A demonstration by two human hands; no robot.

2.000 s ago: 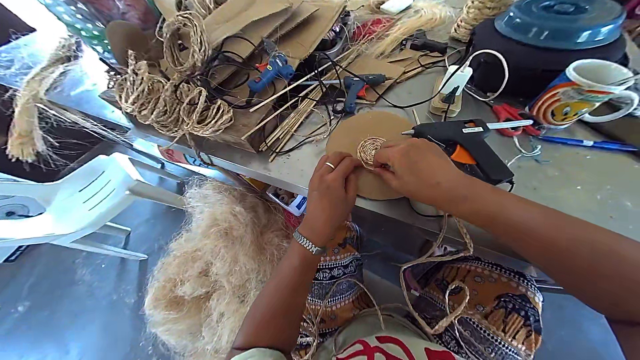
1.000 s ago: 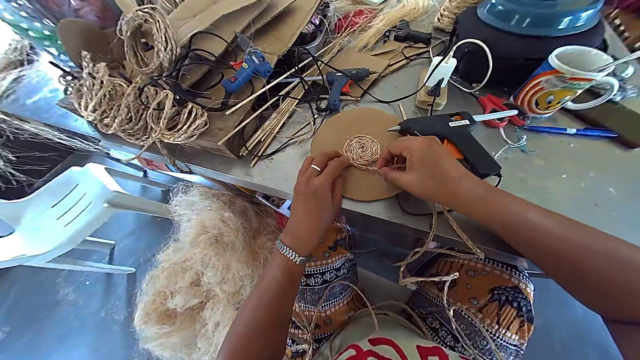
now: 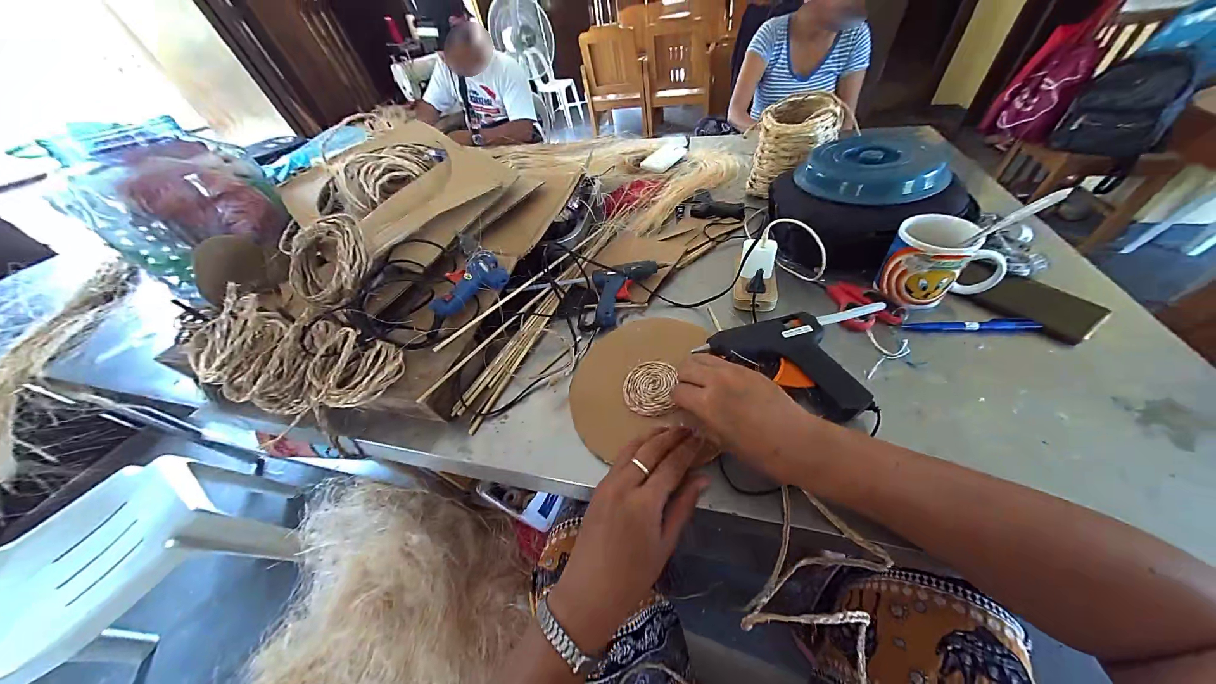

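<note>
A flat spiral of braided fiber cord (image 3: 652,389) lies on a round piece of cardboard (image 3: 600,399) at the table's front edge. My right hand (image 3: 736,404) has its fingertips at the spiral's right side, apparently on the cord there; the exact grip is hidden. My left hand (image 3: 646,499) rests on the cardboard's near edge, fingers together, and what lies under them cannot be seen. Loose cord (image 3: 784,560) hangs from beneath my right hand over my lap. A black glue gun with an orange trigger (image 3: 793,366) lies just beyond my right hand.
Blue glue guns (image 3: 470,283), thin sticks (image 3: 513,356), cord bundles (image 3: 285,356) and cardboard sheets (image 3: 427,214) lie left. Right are red-handled scissors (image 3: 860,304), a pen (image 3: 974,326), a mug (image 3: 926,266) and a power adapter (image 3: 757,266). Two people sit across the table.
The view has tilted up. My left hand has moved off the spiral's left side to the cardboard's near edge. The spiral shows more fully than two seconds ago.
</note>
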